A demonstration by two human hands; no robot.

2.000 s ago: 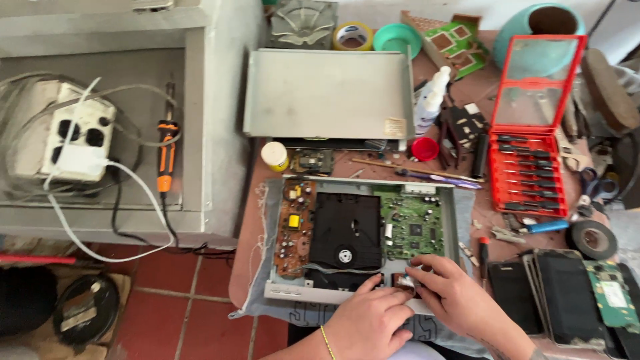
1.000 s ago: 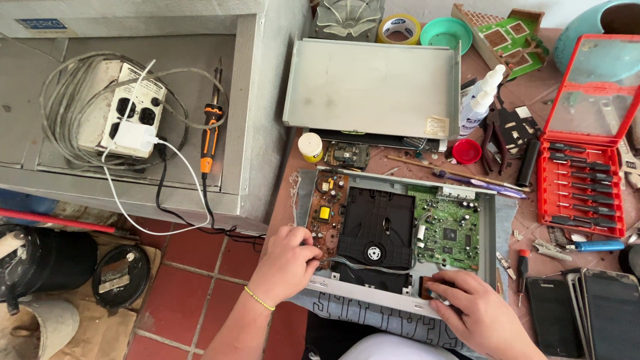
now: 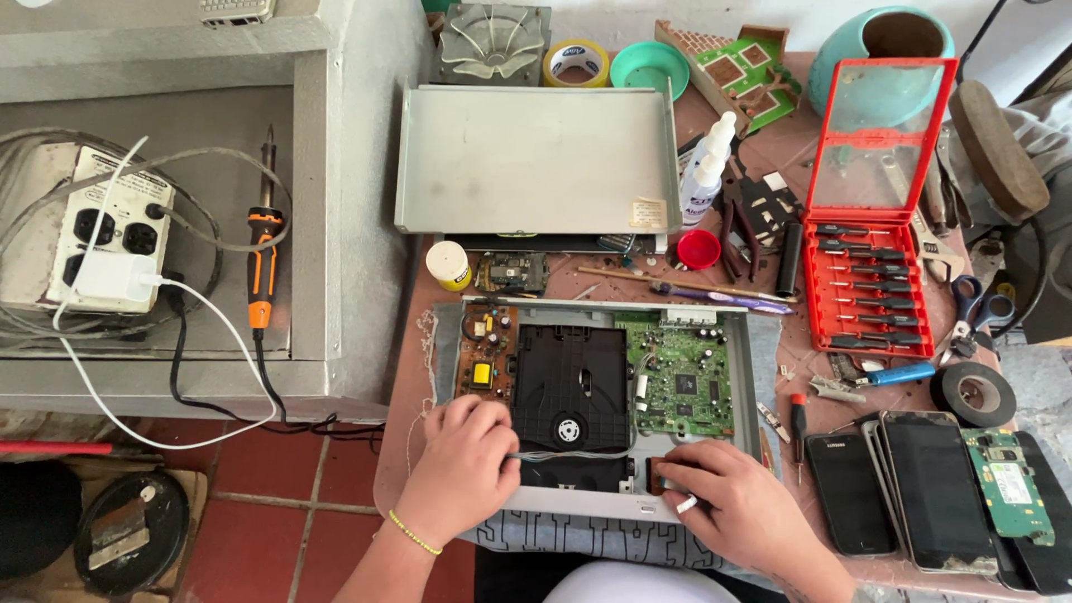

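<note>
An opened disc player chassis (image 3: pixel 578 498) lies on a cloth, its black disc drive (image 3: pixel 569 377) between a brown power board (image 3: pixel 487 352) and a green circuit board (image 3: pixel 687 377). My left hand (image 3: pixel 465 461) rests over the chassis's front left corner, its fingertips at the left end of a grey wire bundle (image 3: pixel 574 456); whether they pinch it is hidden. At the front right, my right hand (image 3: pixel 737 494) holds a small brown circuit board (image 3: pixel 656 476) by its edge, with a white connector (image 3: pixel 687 503) beside the fingers.
Behind the chassis are a metal cover (image 3: pixel 536 159), a yellow-labelled jar (image 3: pixel 448 266) and a toothbrush (image 3: pixel 720 297). Right of it are a red screwdriver set (image 3: pixel 871 289), a loose screwdriver (image 3: pixel 798 427), scissors (image 3: pixel 963 318), black tape (image 3: pixel 973 394) and phones (image 3: pixel 938 486). A soldering iron (image 3: pixel 263 251) lies left.
My left hand has moved from beside my right hand at the front right to the chassis's left side. My right hand has stayed near the front right corner. The view has shifted.
</note>
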